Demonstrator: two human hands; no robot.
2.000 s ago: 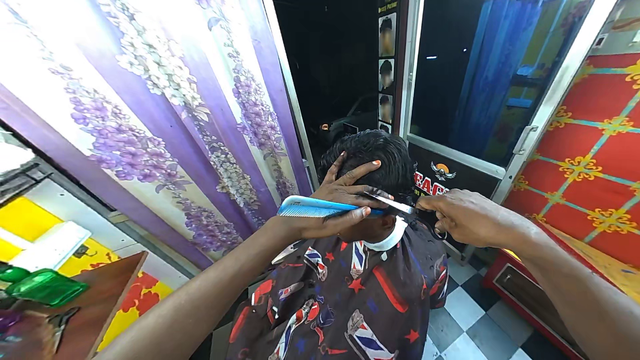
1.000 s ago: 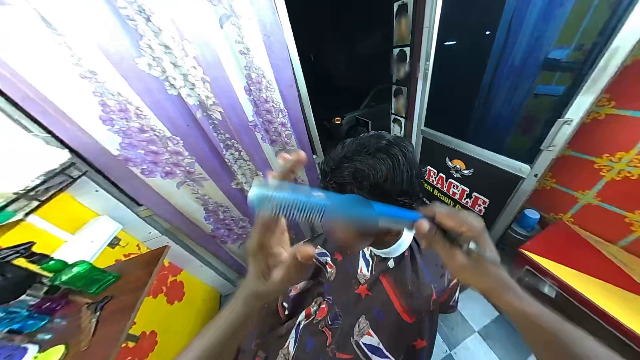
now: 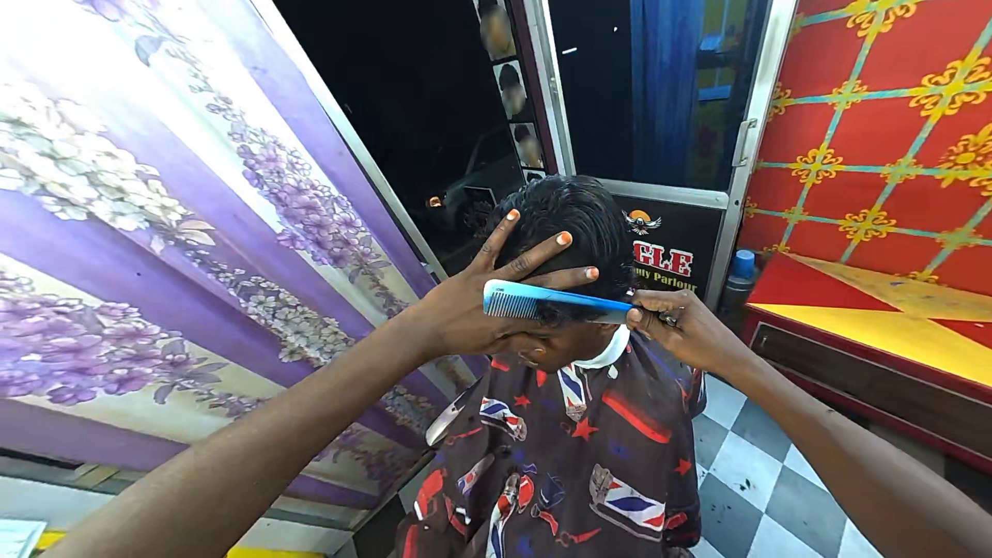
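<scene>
A person sits with head bowed, their black hair damp-looking, wearing a dark barber's cape printed with barber poles and stars. A white neck strip circles the neck. My left hand lies on the side of the head with fingers spread over the hair. In my right hand is the handle end of a blue comb, whose wide teeth point down in front of my left hand. Metal finger rings, apparently of scissors, show at my right fingers; their blades are mostly hidden behind the comb.
A purple floral curtain hangs along the left. Beyond the head stands a glass door with a metal frame. On the right are a red and yellow cabinet and a blue-capped bottle. The floor is checkered tile.
My left hand, raised off the head one second ago, now rests on the hair. The comb has passed from my left hand, two seconds ago, to my right. The view has shifted.
</scene>
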